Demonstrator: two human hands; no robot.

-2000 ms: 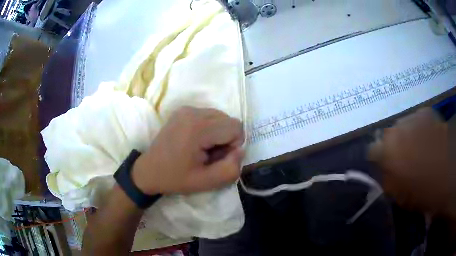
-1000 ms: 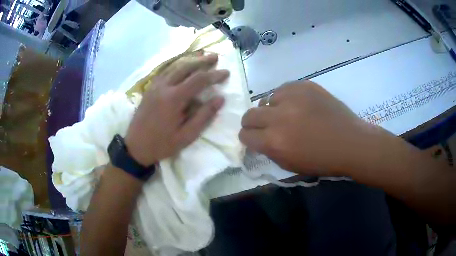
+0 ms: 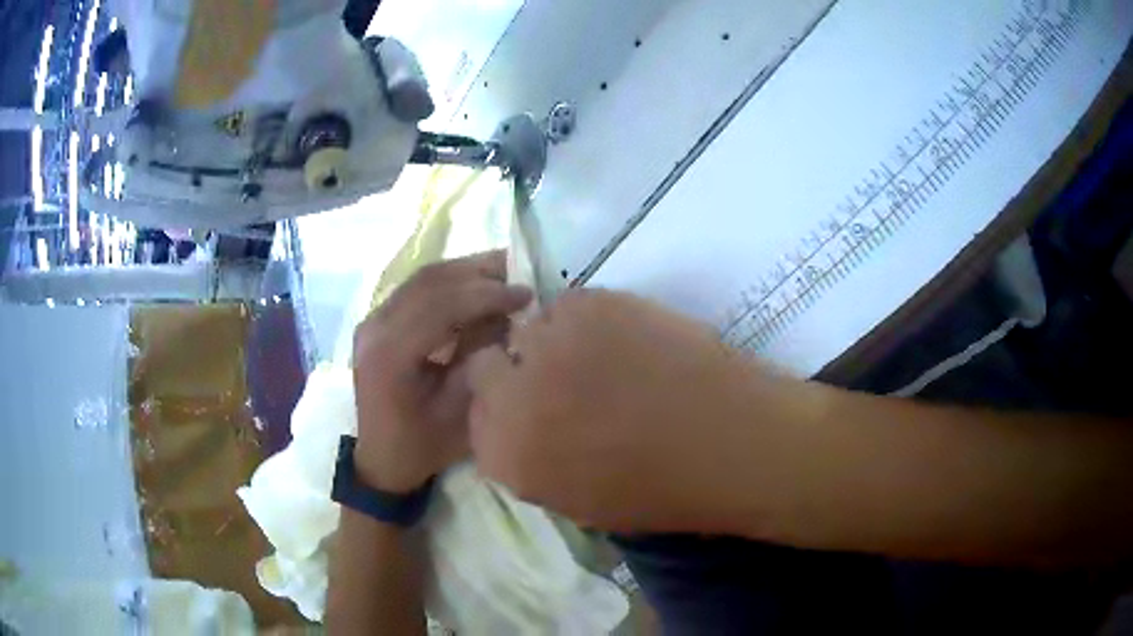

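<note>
The cream garment piece (image 3: 311,454) runs from the presser foot (image 3: 491,154) down under both hands and hangs over the table's front edge. My left hand (image 3: 435,360), with a dark wristband, is closed on the cloth edge below the needle area. My right hand (image 3: 584,398) lies against it, fingers curled on the same edge; its fingertips are partly hidden. A narrow white strip (image 3: 950,358) shows beyond my right forearm, over the dark clothing. The sewing machine head (image 3: 249,124) stands above the cloth at upper left.
A printed ruler tape (image 3: 870,224) runs along the table's curved front edge. The round metal disc (image 3: 562,119) sits beside the needle plate (image 3: 519,149). Brown covering (image 3: 186,435) and purple covering (image 3: 280,373) lie at left, with more cream cloth (image 3: 186,611) at lower left.
The view has turned and shows more of the machine head. My left hand has gone from lying flat on the cloth to gripping its edge, and my right hand has come close beside it.
</note>
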